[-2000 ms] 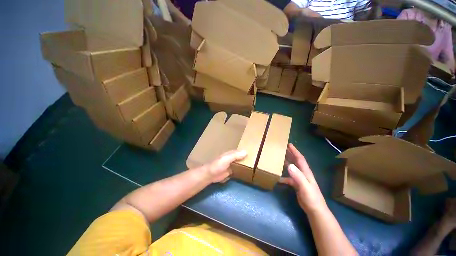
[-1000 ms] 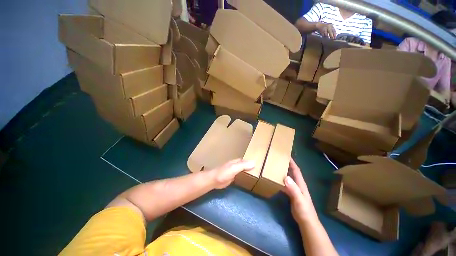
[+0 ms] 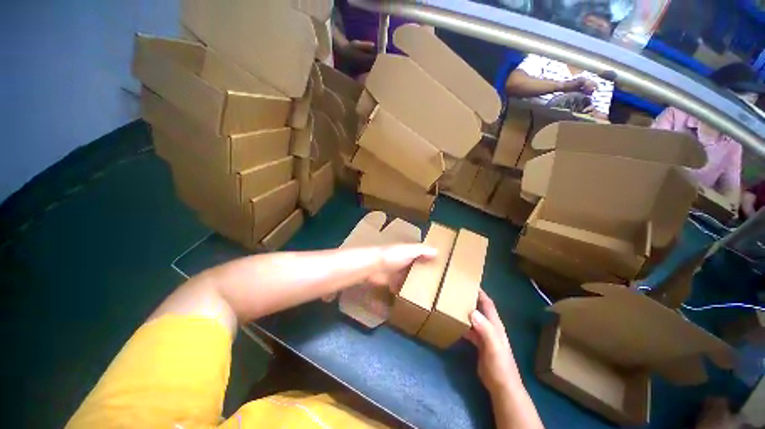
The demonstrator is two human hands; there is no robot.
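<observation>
A brown mailer box point(image 3: 457, 276) lies in front of me, its upper side showing two long narrow brown blocks with a dark gap between them. Its lid point(image 3: 365, 306) with rounded ends spreads out to the left, partly under my left forearm. My left hand point(image 3: 403, 261) is at the box's left side, with the thumb on the left block and the other fingers hidden or blurred. My right hand point(image 3: 489, 335) holds the near right side of the box, thumb and fingers against its edge.
Tall stepped stack of open boxes point(image 3: 264, 167) at the left. More stacked open boxes stand at the back centre point(image 3: 403, 155) and right point(image 3: 587, 239). One open box point(image 3: 595, 369) lies near right. White cable point(image 3: 541, 292) on the green table point(image 3: 285, 289). People are beyond a metal rail point(image 3: 537, 42).
My left forearm has swung up over the lid and the hand sits further along the left block. The lid looks narrower. The view has tilted up, showing more of the rail and people.
</observation>
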